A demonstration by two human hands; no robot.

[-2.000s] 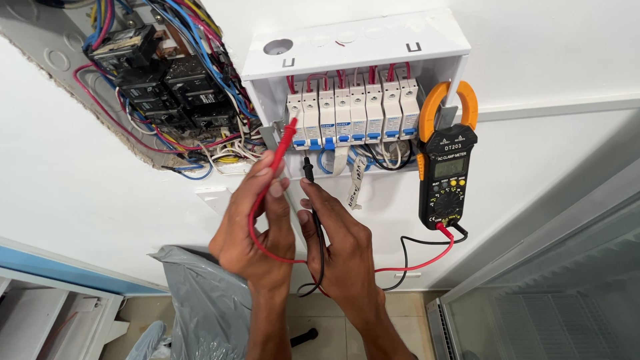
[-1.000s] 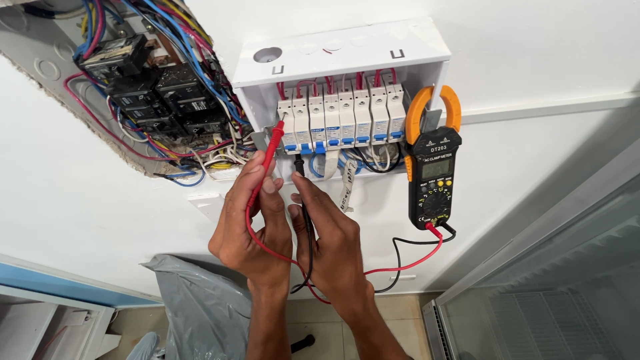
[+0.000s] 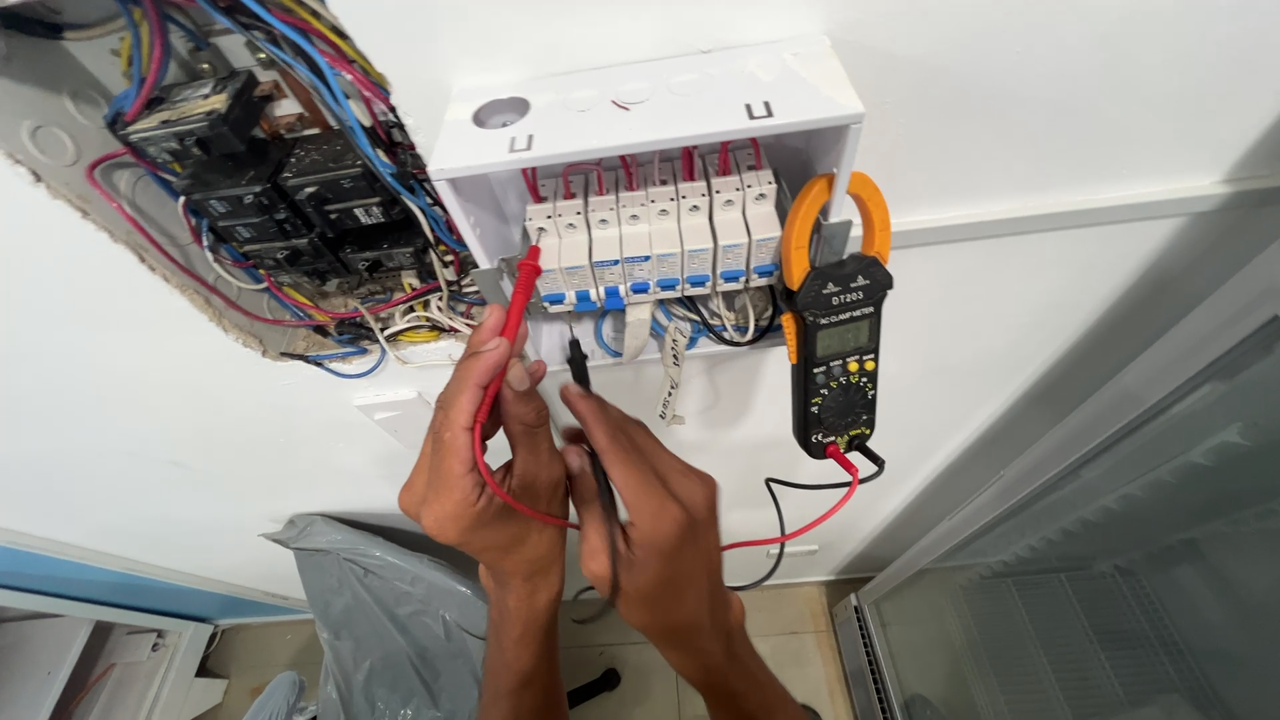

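Observation:
My left hand (image 3: 490, 450) grips a red test probe (image 3: 518, 300), its tip at the top screw terminal of the leftmost breaker in a row of white circuit breakers (image 3: 662, 235). Between the fingers of my right hand (image 3: 650, 520) is a black test probe (image 3: 578, 362), pointing up just below the left breakers; whether its tip touches anything cannot be told. The breakers sit in an uncovered white plastic enclosure (image 3: 660, 100). An orange and black clamp meter (image 3: 842, 370) hangs by its jaw on the enclosure's right side, with red and black leads plugged into its base.
Left of the enclosure, a wall cavity holds black circuit breakers (image 3: 240, 200) and tangled wires (image 3: 340, 90). A tagged white cable (image 3: 675, 375) hangs below the enclosure. A grey plastic bag (image 3: 385, 610) lies lower left. A glass-doored cabinet (image 3: 1080, 600) stands at the right.
The red probe's tip, below the leftmost breaker's upper terminal two seconds ago, is now at that terminal. The black probe stays below the left breakers. The view has shifted slightly.

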